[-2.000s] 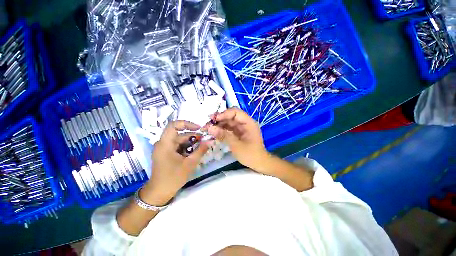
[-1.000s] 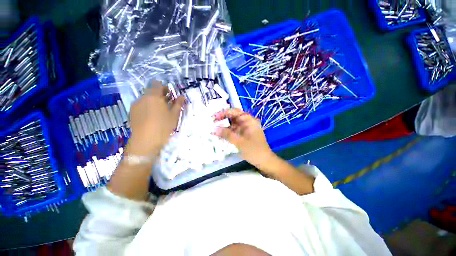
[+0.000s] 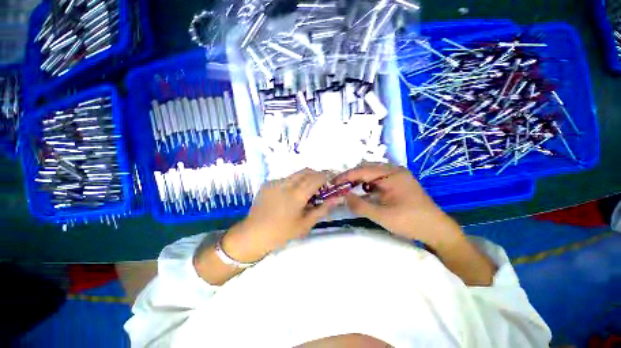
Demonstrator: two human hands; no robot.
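Note:
My left hand (image 3: pixel 287 209) is over the near end of the white tray (image 3: pixel 396 115), its fingers closed around a shiny metal barrel (image 3: pixel 333 192) with a dark end. My right hand (image 3: pixel 398 204) is beside it, its fingertips on a thin dark-red part (image 3: pixel 370 186) at the barrel's right end. The two hands nearly touch. The fingers hide part of both pieces. Small white parts (image 3: pixel 327 139) and silver tubes (image 3: pixel 279 105) lie in the tray beyond my hands.
A clear bag of silver tubes (image 3: pixel 320 30) covers the tray's far end. The right blue tray (image 3: pixel 587 88) holds loose thin rods. The left blue tray (image 3: pixel 139 102) holds two rows of units. Blue bins of silver assemblies (image 3: pixel 75 153) stand at far left.
My left hand has come back from the tubes in the tray to meet my right hand at the near end, now with a barrel between the fingers. The view has shifted, moving the trays rightward.

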